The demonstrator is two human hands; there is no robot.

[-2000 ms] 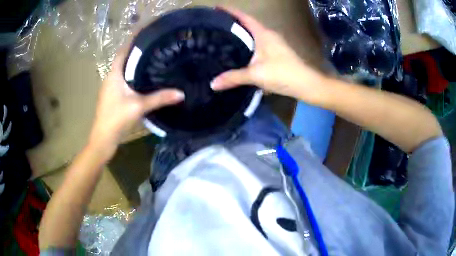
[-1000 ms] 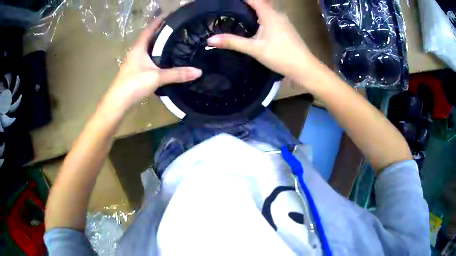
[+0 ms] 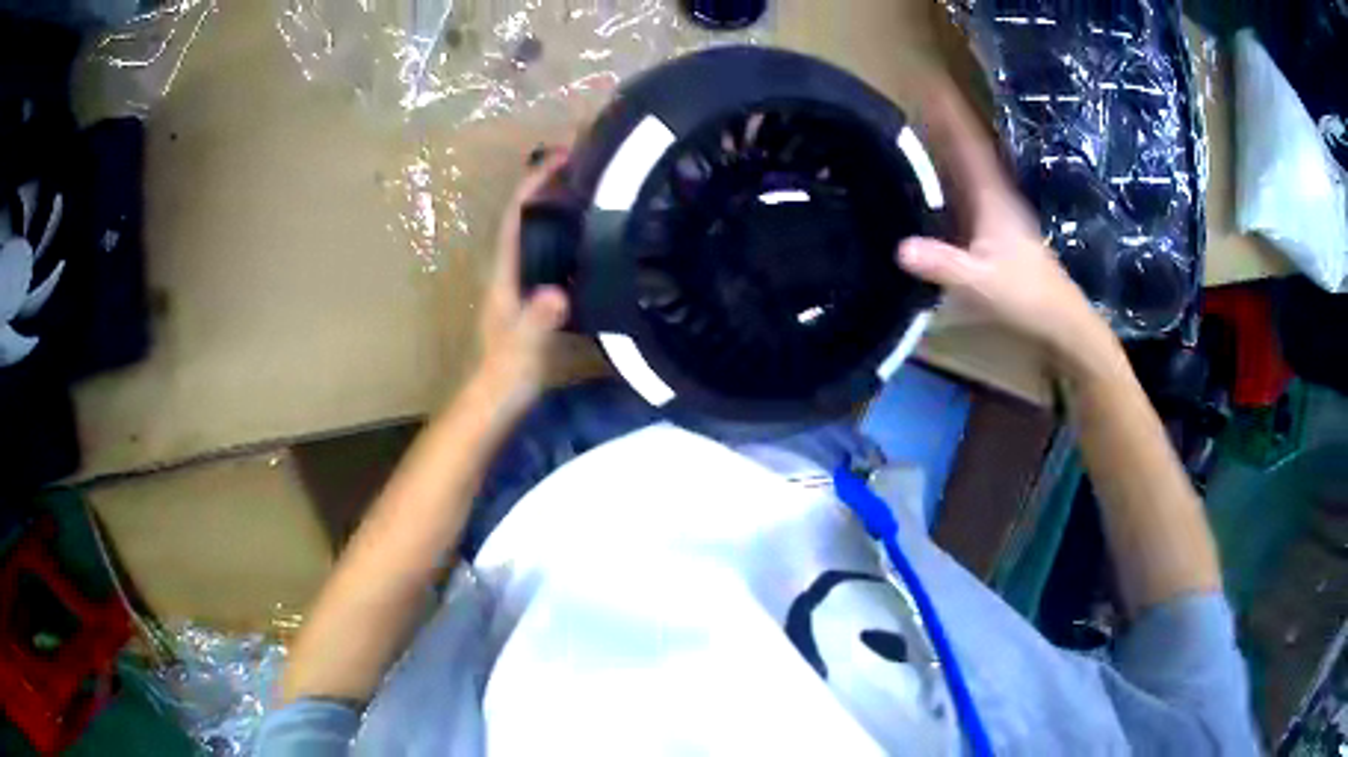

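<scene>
A round black portable fan (image 3: 754, 244) is held up in front of me, above the bench's near edge. White curved segments sit around its rim, and a glossy black centre cap (image 3: 798, 255) covers its hub. My left hand (image 3: 525, 289) grips the black side knob at the fan's left. My right hand (image 3: 994, 259) holds the right rim, its thumb on the front edge and its fingers partly hidden and blurred.
A cardboard sheet (image 3: 266, 296) covers the bench, with clear plastic film (image 3: 429, 59) at the back. Bagged black caps (image 3: 1101, 163) lie at upper right. An unfinished white-bladed fan (image 3: 30, 274) is at far left. A carton (image 3: 222, 540) and red objects are below.
The fan has moved right and turned; its front faces up with the glossy cap clear of my thumbs. My left hand has shifted to the side knob, my right hand to the right rim.
</scene>
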